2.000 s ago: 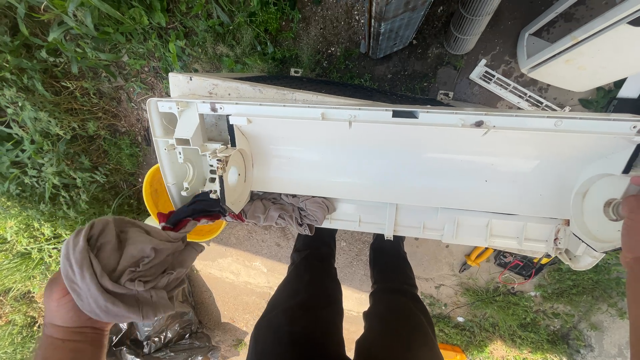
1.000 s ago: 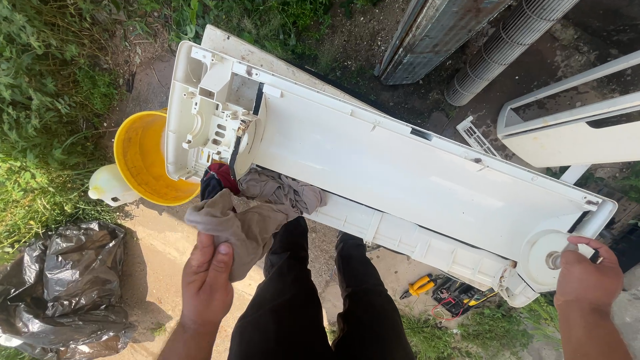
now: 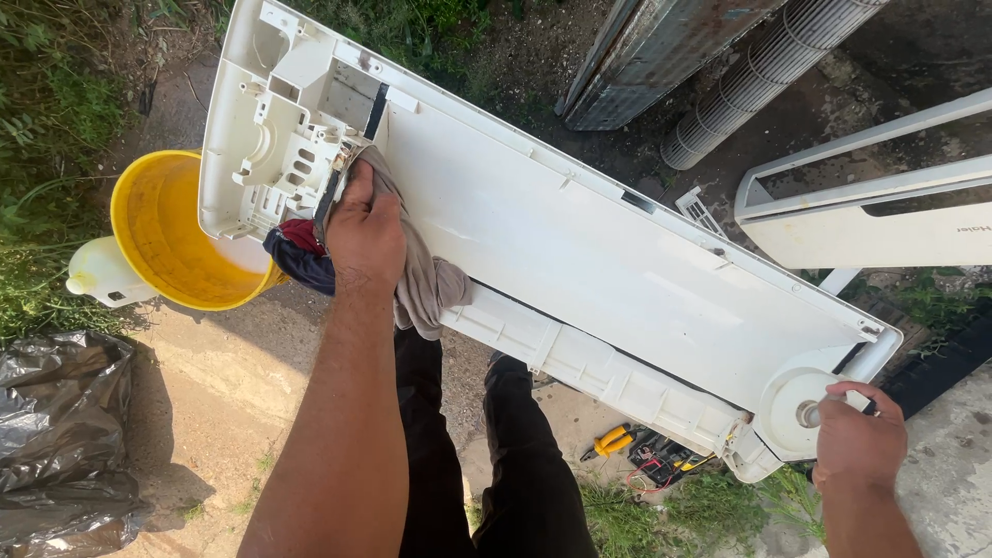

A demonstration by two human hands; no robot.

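A long white plastic air conditioner housing (image 3: 589, 232) lies slantwise across my view. My left hand (image 3: 366, 232) grips a grey-brown cloth (image 3: 422, 271) and presses it against the inner edge beside the moulded brackets (image 3: 298, 155). The cloth hangs down over the housing's near edge. Just left of that hand is a dark blue and red cloth (image 3: 298, 256). At the other end, my right hand (image 3: 860, 434) holds the housing by its rim, next to the round end piece (image 3: 794, 411); its fingertips are partly hidden.
A yellow bucket (image 3: 167, 232) and a whitish plastic jug (image 3: 105, 271) stand at left, above a black plastic bag (image 3: 62, 442). Pliers (image 3: 610, 442) and a multimeter (image 3: 659, 459) lie below the housing. A cylindrical fan rotor (image 3: 763, 85), a metal-finned part (image 3: 620, 77) and a white Haier cover (image 3: 876, 225) are beyond.
My left hand has carried the grey-brown cloth from the lower left up onto the housing, by the brackets. My right hand remains at the right end. The view has shifted closer.
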